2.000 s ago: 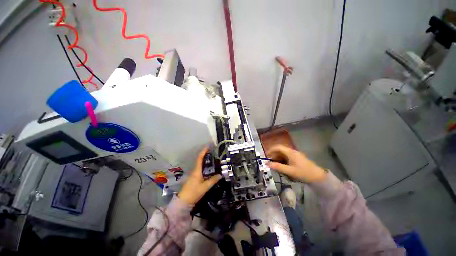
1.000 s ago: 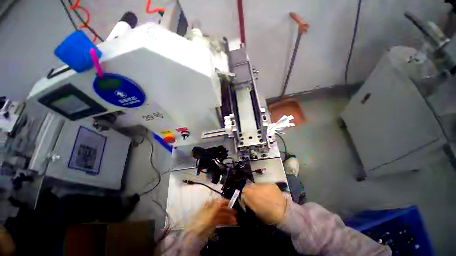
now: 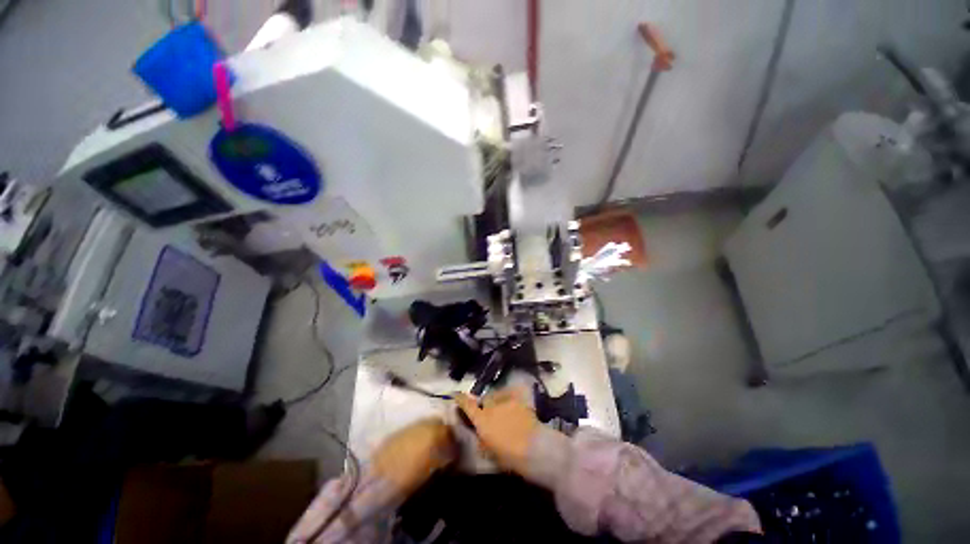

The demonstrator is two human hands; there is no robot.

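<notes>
Black corded parts (image 3: pixel 452 329) lie tangled on the shiny metal worktable (image 3: pixel 374 409), below the machine's slide. My right hand (image 3: pixel 502 425) is over the table's front part, its fingers closed around a thin black cable (image 3: pixel 423 390) whose plug end points left. My left hand (image 3: pixel 415 455) is beside it on the left, low and blurred; its grip cannot be told. A small dark piece shows between the hands. Another black part (image 3: pixel 561 404) lies right of my right hand. The slide (image 3: pixel 537 278) stands behind the parts, with a white tuft (image 3: pixel 606 260) at its right.
The white machine housing (image 3: pixel 372 138) fills the upper left, with a touchscreen (image 3: pixel 157 189) and blue cup (image 3: pixel 183 69). A blue crate (image 3: pixel 819 489) holding dark parts is at lower right, a brown box (image 3: pixel 218 505) at lower left. A grey cabinet (image 3: pixel 840 255) stands right.
Both hands have left the slide and come down to the table front. The slide's rail assembly looks changed, its pale plate showing one second ago. Since then the hands have shifted slightly left.
</notes>
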